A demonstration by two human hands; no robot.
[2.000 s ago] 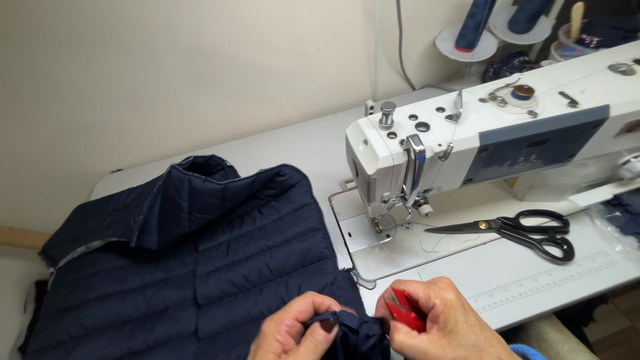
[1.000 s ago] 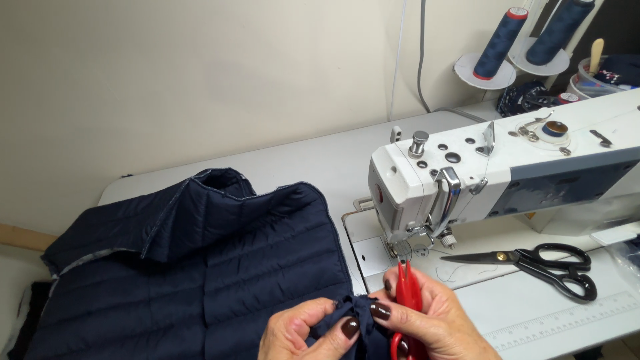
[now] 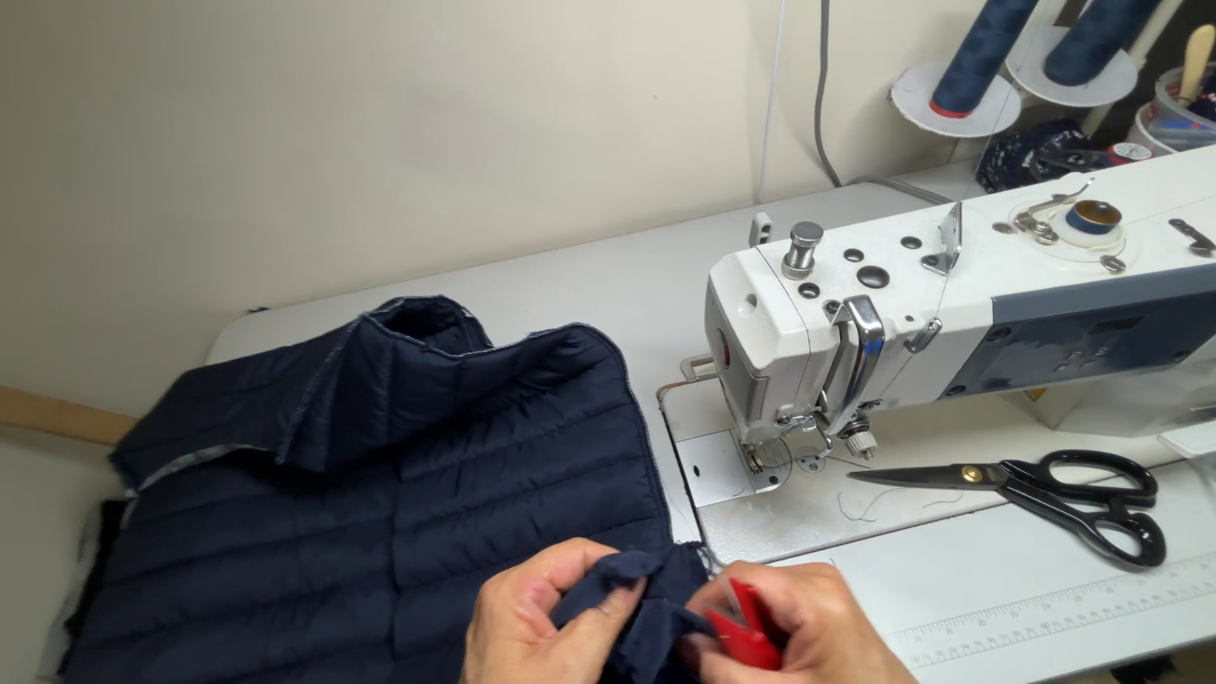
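Note:
Navy quilted fabric (image 3: 513, 475) lies on the left of the sewing table, its upper part folded over. At the bottom centre my left hand (image 3: 556, 613) pinches a bunched navy fabric edge (image 3: 641, 608) between thumb and fingers. Just right of it, my right hand (image 3: 798, 617) holds a small red tool (image 3: 746, 627), perhaps thread snips, in the palm; its fingertips are at the same bunched fabric. The tool's tips are hidden. Above the hands stands the white head of an industrial sewing machine (image 3: 774, 351).
Black-handled tailor's shears (image 3: 1007, 475) lie right of the needle area, beside loose thread ends. A printed ruler scale (image 3: 1045, 613) runs along the table's front. Navy thread cones (image 3: 983, 57) stand at the back right, near a tub (image 3: 1164, 123) of small items.
The red tool pointed upward from my right hand a second ago; now it lies lower in the palm. My left hand's grip on the bunched fabric has shifted.

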